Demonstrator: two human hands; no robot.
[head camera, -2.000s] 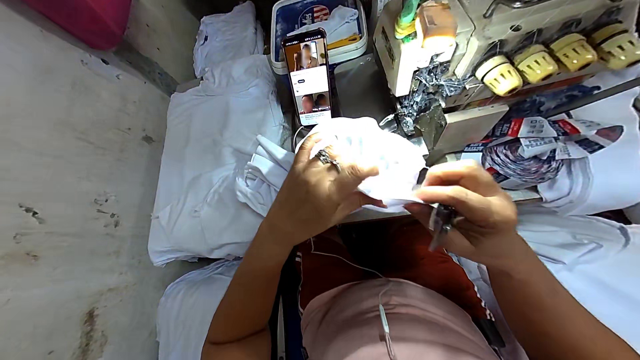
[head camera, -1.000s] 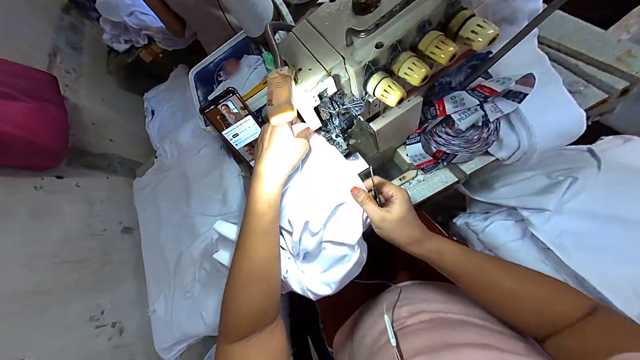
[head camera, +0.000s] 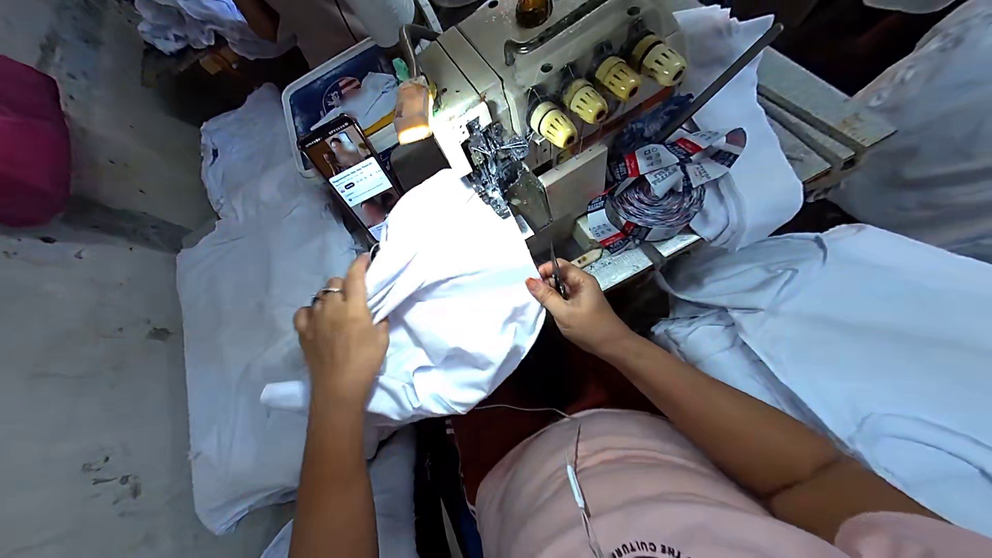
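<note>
A white fabric piece (head camera: 457, 310) lies bunched in front of the overlock sewing machine (head camera: 496, 70), its upper edge at the machine's needle area. My left hand (head camera: 341, 333), with a ring on one finger, rests on the cloth's left side; whether its fingers pinch the cloth cannot be told. At the cloth's right edge, my right hand (head camera: 573, 302) holds a small dark metal tool (head camera: 558, 273), likely thread snips, pointing up toward the machine. The machine's lamp (head camera: 413, 111) lights the cloth.
A smartphone (head camera: 353, 174) leans against a plastic tub (head camera: 291, 116) at the upper left. White garments (head camera: 256, 310) are piled on the left, with more white cloth (head camera: 876, 325) at right. Labelled coiled tape (head camera: 659, 200) sits beside yellow tension dials (head camera: 585, 101). Part of another person shows at the top.
My left hand has moved back from near the lamp to the cloth's left side. My right hand stays at the cloth's right edge with the dark tool. The view has shifted.
</note>
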